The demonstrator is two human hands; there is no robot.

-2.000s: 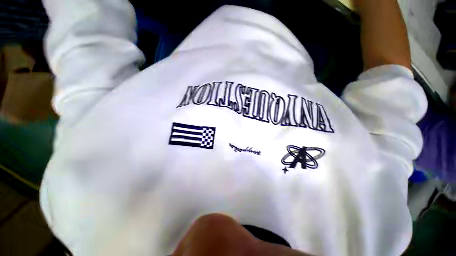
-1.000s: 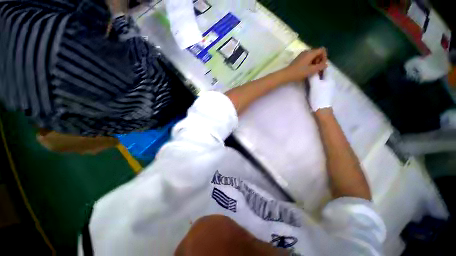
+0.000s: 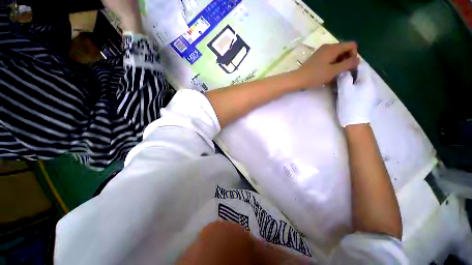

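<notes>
My left hand (image 3: 330, 64) is bare, with its fingers curled, beside the fingertips of my right hand. My right hand (image 3: 355, 98) wears a thin white glove. The two hands meet over the far edge of the white bench cover sheet (image 3: 290, 134). A small dark patch shows between the fingers, but I cannot tell whether it is an object or shadow. Printed cardboard (image 3: 269, 46), green and white with a blue block and a black device drawing, lies flat on the bench at the left, beyond my left forearm.
A neighbour's striped sleeve (image 3: 139, 88) and arm reach over the bench's left end. The dark green conveyor belt (image 3: 398, 62) runs beyond the bench. A blurred grey metal post (image 3: 455, 181) stands at the right edge. Green floor (image 3: 77, 178) shows at lower left.
The view has swung from my shirt front to the bench, then moved slightly closer. Since a second ago, both hands remain together at the bench's far edge. The neighbour's arm has shifted left.
</notes>
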